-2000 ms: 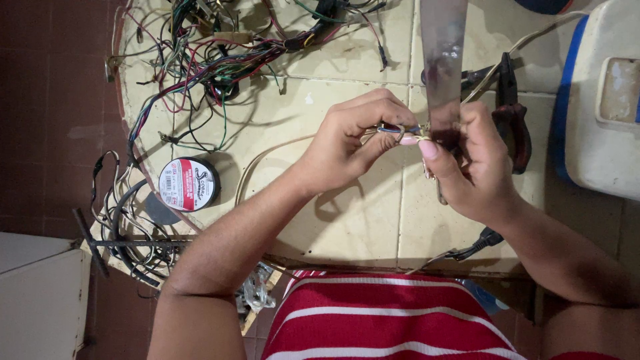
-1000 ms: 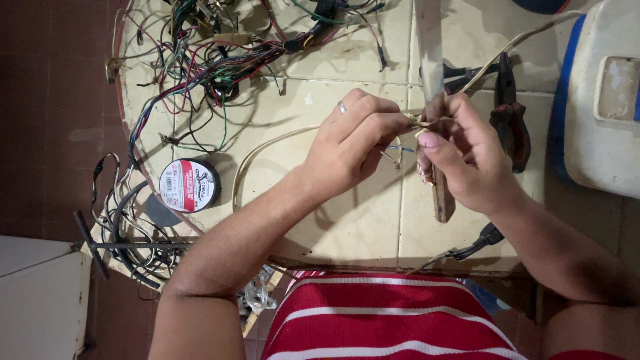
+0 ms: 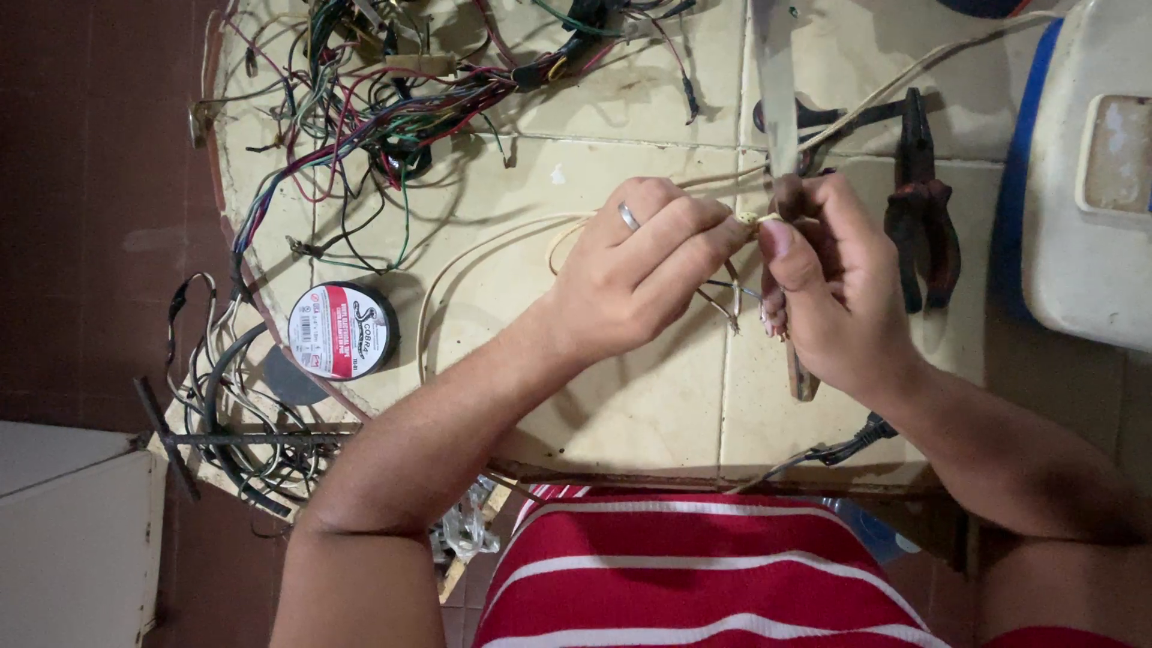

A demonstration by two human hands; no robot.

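My left hand, with a ring on one finger, is closed on a pale electrical cable near its end. Thin wires with stripped tips stick out below its fingers. My right hand grips a knife, its blade pointing away from me and the end of its wooden handle showing below the palm. Between the two hands a short piece of the cable's pale sheath is pinched, with my right thumb against it. The fingers hide part of the cable.
Pliers with dark red handles lie right of my right hand, near a white container with a blue edge. A roll of black electrical tape lies at the left. Tangled coloured wires cover the upper left. A dark metal T-shaped bar lies lower left.
The knife blade has turned from showing its broad face to a narrower view. My left hand has rolled so that its back and ring show, and loose wire ends now show below it.
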